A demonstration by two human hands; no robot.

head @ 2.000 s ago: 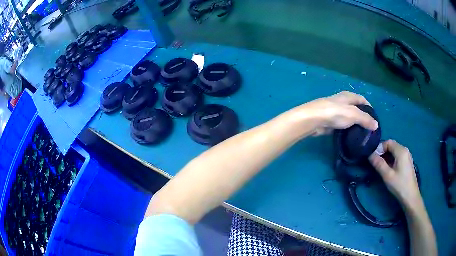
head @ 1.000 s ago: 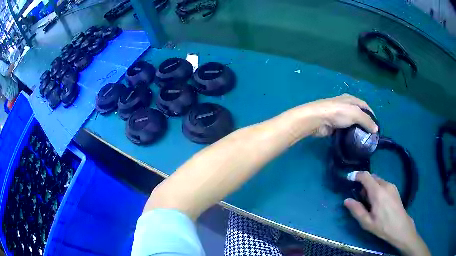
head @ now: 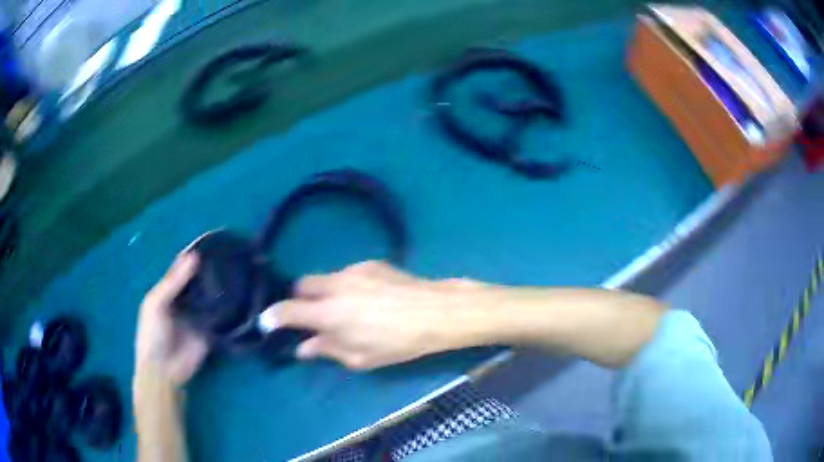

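Note:
The view is blurred by motion. A black ear cup [head: 217, 281] is at the end of a black padded headband [head: 348, 183], whose arc lies on the teal bench. My left hand [head: 169, 327] grips the ear cup from its left side. My right hand [head: 361, 316] reaches in from the right, with a white cover on one fingertip. Its fingers are on the dark lower part of the headphone, beside the ear cup. The parts between and under the fingers are hidden or too blurred to tell apart, and no wire can be made out there.
Another headband [head: 492, 149] lies on the bench behind. One more headband [head: 221, 86] is on the green belt. Several black ear cups [head: 90, 411] are at lower left beside a pale slip. An orange box [head: 691, 108] with papers stands at the right bench edge. Yellow-black tape [head: 784, 347] marks the floor.
The view has swung right, bringing in the orange box and floor tape. My right hand, apart from the ear cup a second ago, is back against the headphone. My left hand now holds the cup's side.

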